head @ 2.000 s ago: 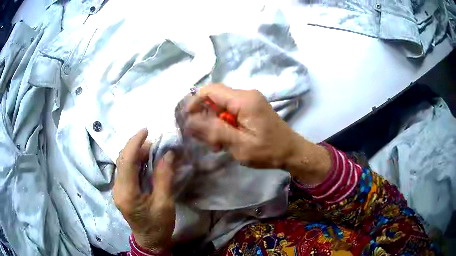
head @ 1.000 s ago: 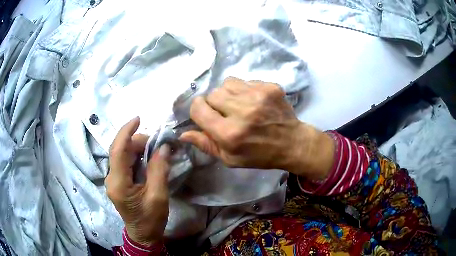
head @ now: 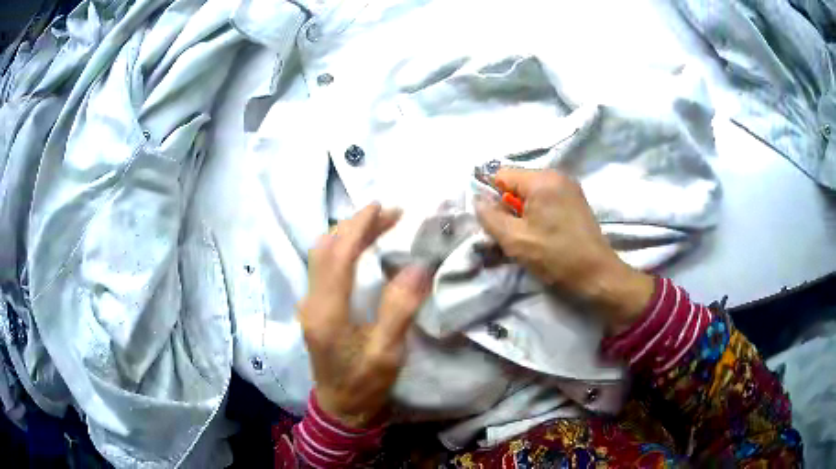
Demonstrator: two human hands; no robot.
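Note:
A pale grey-white jacket [head: 302, 183] with dark round metal buttons [head: 355, 155] lies spread in front of me, partly washed out by glare. My right hand [head: 550, 220] is closed on thread snips [head: 511, 201]; their orange-red handle shows between the fingers, with the tip beside a button. My left hand [head: 362, 302] is blurred, with thumb and fingers apart, over the jacket left of a folded, buttoned part [head: 477, 284]. No cloth is seen pinched in it.
More pale garments are heaped at the left [head: 128, 275]. Another lies at the upper right [head: 779, 82] on the white table [head: 779, 229], whose dark edge runs at the right. Pale cloth [head: 811, 385] shows at lower right. Patterned clothing covers my lap.
The view has shifted, so the jacket and hands appear farther right. My left fingers have spread away from the bunched cloth. My right hand has moved up from it, and the orange-red handle shows again.

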